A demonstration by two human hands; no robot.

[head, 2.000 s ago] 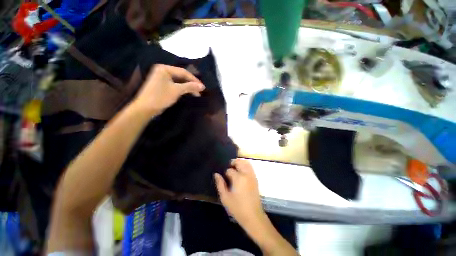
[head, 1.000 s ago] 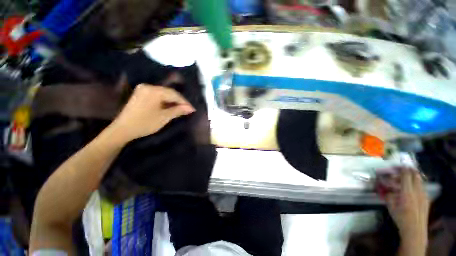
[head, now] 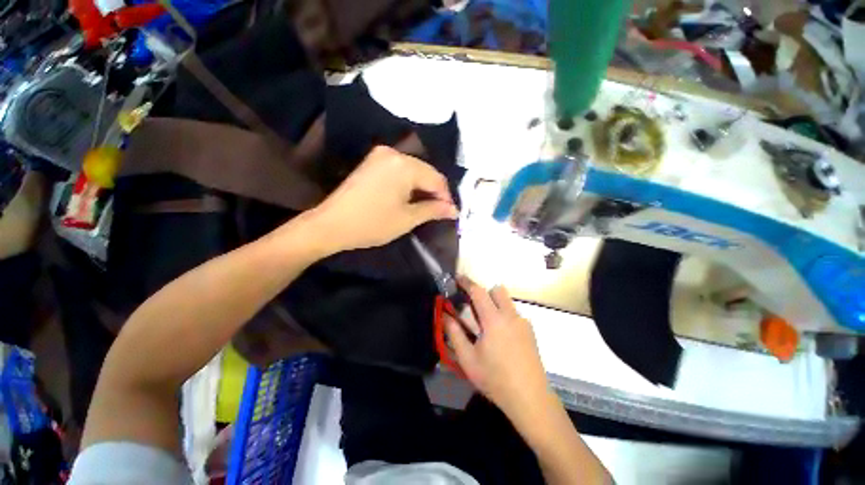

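Note:
Black and brown garment panels (head: 370, 313) lie draped over the left of the table. My left hand (head: 389, 201) pinches the edge of the dark cloth between thumb and fingers, left of the needle area. My right hand (head: 495, 343) holds scissors with red handles (head: 442, 333) at the cloth's right edge. The silver blades point up and left over the cloth, below my left hand. Whether the blades are fully closed is hard to tell. The presser foot and needle area (head: 553, 256) stands to the right, apart from the cloth.
The white JACK sewing machine (head: 683, 232) spans the right. A curved black piece (head: 637, 308) lies under its arm, near an orange knob (head: 780, 337). A green cup (head: 583, 57) stands on top. A blue crate (head: 270, 417) is below; a parts tray (head: 59, 114) is at left.
My right hand went from the cloth to the right end of the table, and is now back at the cloth holding the red-handled scissors. My left hand stays at the cloth edge.

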